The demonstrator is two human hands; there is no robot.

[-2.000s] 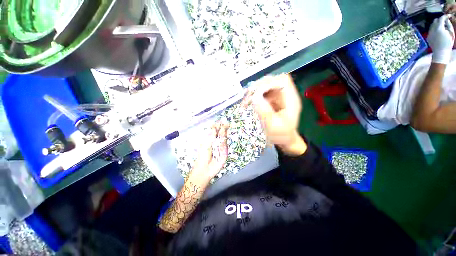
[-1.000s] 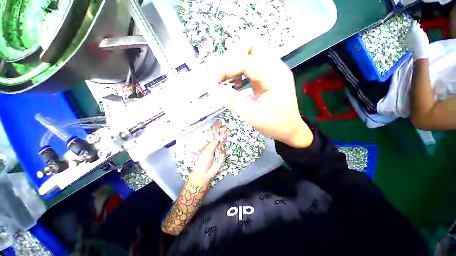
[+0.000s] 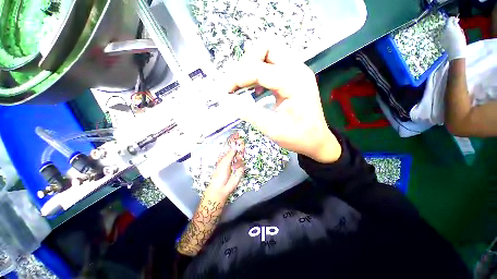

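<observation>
My right hand is raised at the bright metal fixture, its thumb and fingers around the fixture's right end. Glare hides whether a part is between the fingertips. My left hand, with a tattooed forearm, is palm up over the near bin, fingers curled, with small whitish parts at the fingertips. The near bin is translucent and holds many small white-grey and green parts.
The steel bowl feeder is upper left, with a feed track. A far bin of parts stands behind the fixture. Black fittings and a blue tray are left. A white-gloved coworker, blue crate and red stool are right.
My right hand has moved left from beyond the fixture's end onto the fixture and has stayed there over the last second. My left hand's fingers have curled in more.
</observation>
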